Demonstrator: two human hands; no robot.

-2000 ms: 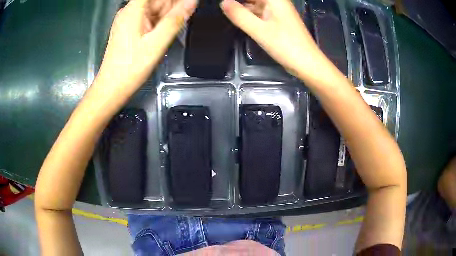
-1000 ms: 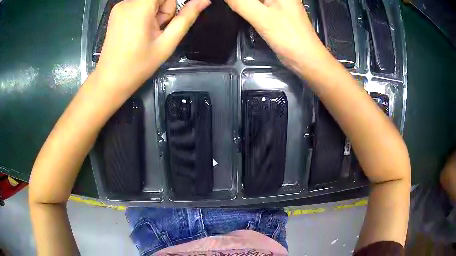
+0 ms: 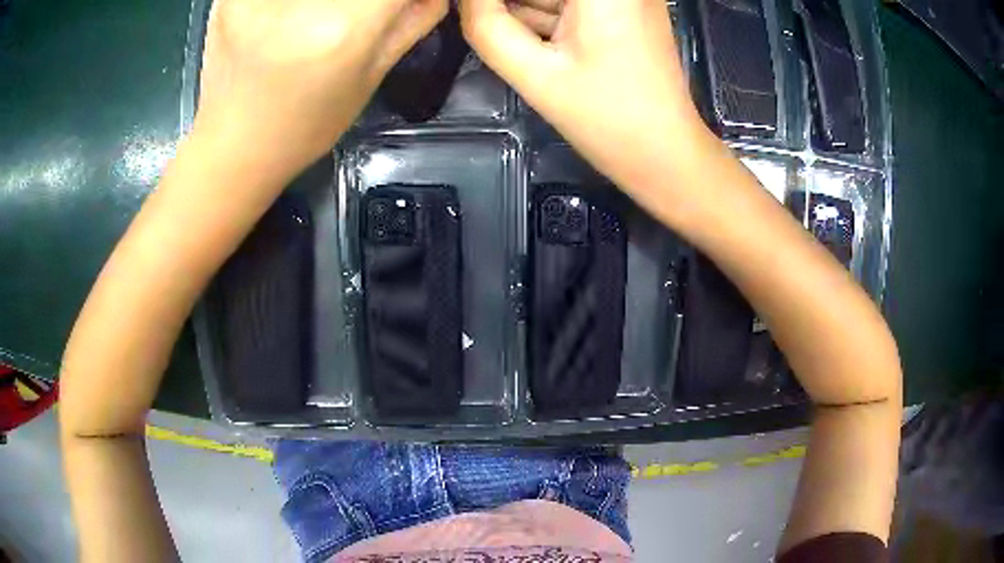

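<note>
A black phone case (image 3: 425,75) shows below my left thumb, its upper part hidden by my fingers and the top edge. My left hand (image 3: 314,55) pinches it at the top edge, fingertips partly cut off. My right hand (image 3: 573,55) is beside it with bent fingers, thumb tip near the left fingertips; its grip cannot be made out. A clear blister tray (image 3: 513,275) lies below, with a black case in each visible near-row pocket. Two of these, a left one (image 3: 410,308) and a right one (image 3: 578,308), show their camera corners at the top.
The tray lies on a dark green surface (image 3: 88,220). More cases sit in the far right pockets (image 3: 740,66). A red object (image 3: 22,398) is at the left edge. A yellow line (image 3: 209,442) crosses the grey floor. A blurred dark shape is at the lower right.
The upper case now looks narrower and tilted, and less of it shows. Both hands have moved closer together at the top edge. The near-row cases sit slightly higher in view.
</note>
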